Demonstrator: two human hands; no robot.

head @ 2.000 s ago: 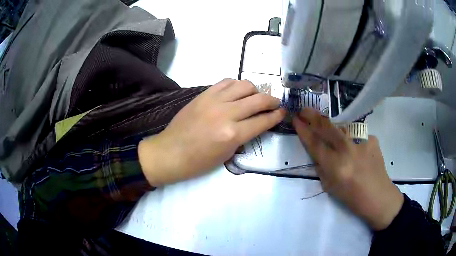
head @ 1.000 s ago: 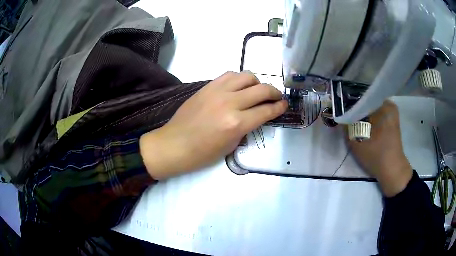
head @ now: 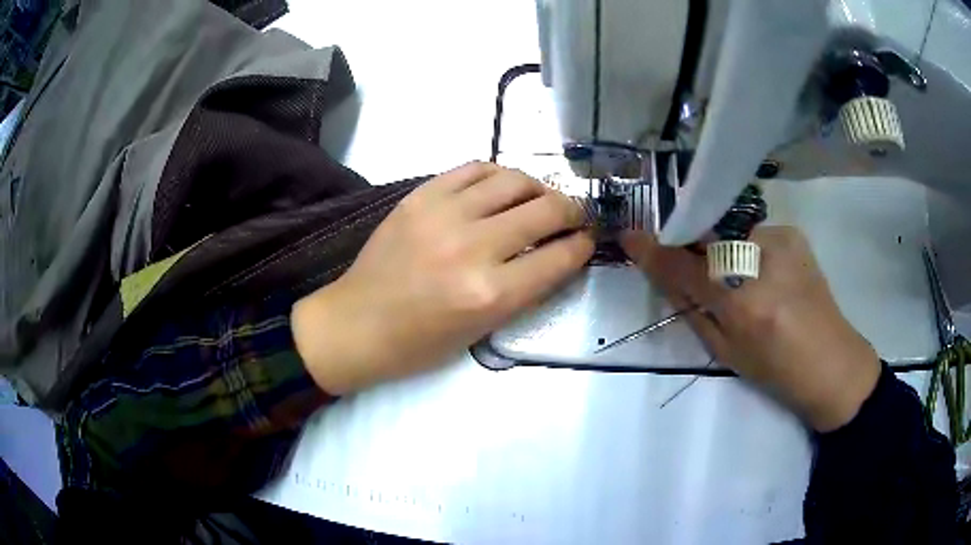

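Observation:
The dark brown panel point(head: 319, 240) runs from the left to the presser foot point(head: 611, 202). My left hand point(head: 453, 271) lies flat on it, fingertips beside the foot. My right hand point(head: 751, 309) is just right of the foot, its index fingertip at the panel's edge. A thin metal awl or tweezers point(head: 649, 328) sticks out to the left from under its curled fingers. The grey fabric point(head: 80, 181), joined to the brown, is heaped at left with a green patch point(head: 154, 279). The needle tip is hidden.
The white-grey machine head point(head: 649, 85) stands over the work, with cream tension knobs point(head: 735, 261) close above my right hand. Scissors point(head: 945, 373) lie at the far right edge. The white table point(head: 447, 458) curves along the front.
My right hand has moved left from beyond the knob to the presser foot, and the thin tool now shows. My left hand has shifted little. The view has moved slightly, with the machine head further left.

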